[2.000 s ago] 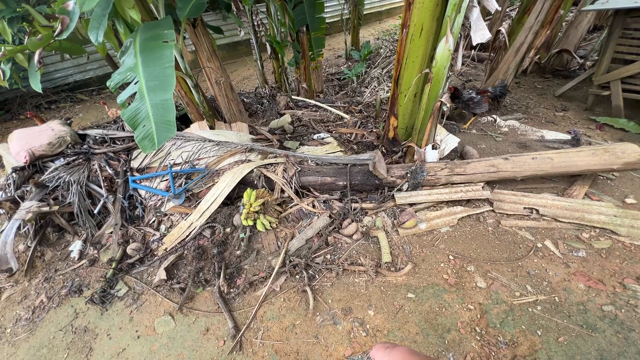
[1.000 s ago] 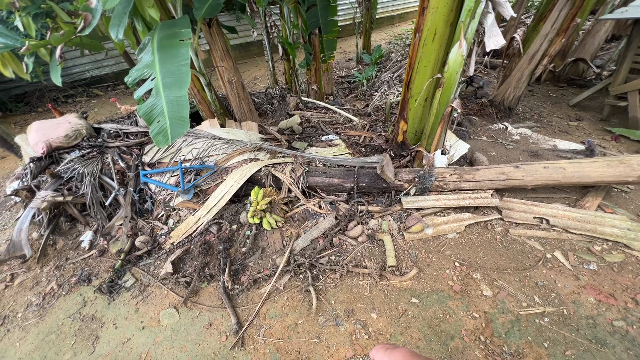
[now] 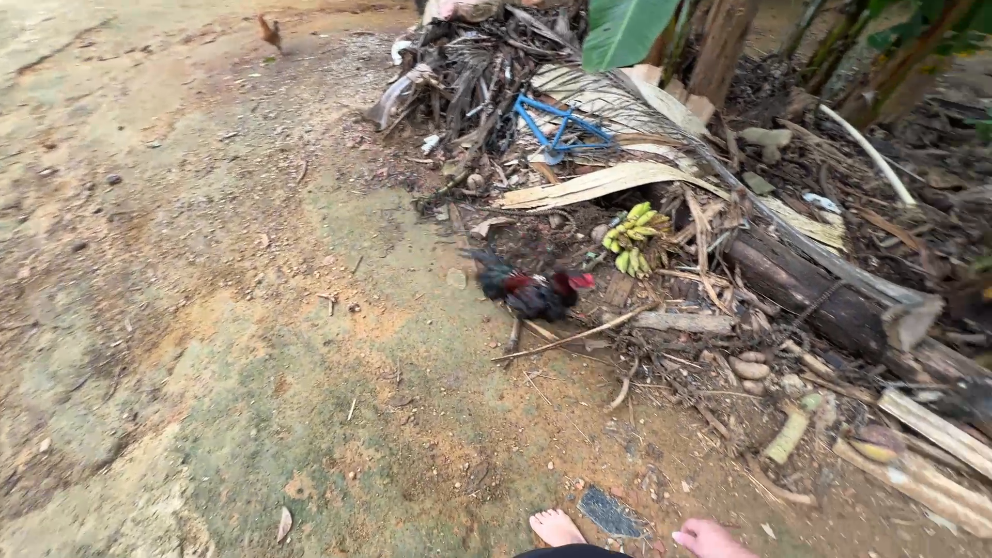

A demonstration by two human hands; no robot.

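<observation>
At the bottom edge, right of my bare foot (image 3: 556,527), part of my right hand (image 3: 709,539) shows, blurred and cut off by the frame. Whether its fingers are closed or hold anything does not show. My left hand is out of view. A dark slate-like piece (image 3: 610,511) lies on the ground between foot and hand. Farther ahead, a black and red rooster (image 3: 535,293) stands beside a bunch of green-yellow bananas (image 3: 637,239). Beyond them a blue bicycle frame (image 3: 562,128) rests on dried palm leaves.
A heap of dry leaves and sticks (image 3: 480,93) borders the bare dirt ground (image 3: 271,310). On the right lies a dark log (image 3: 806,287) with stones (image 3: 750,368) and split wood (image 3: 914,484) near it. Another chicken (image 3: 270,34) is far off at the upper left.
The view has swung left and down, bringing my foot into sight. A rooster now stands in front of the bananas, where none stood in the earlier frames.
</observation>
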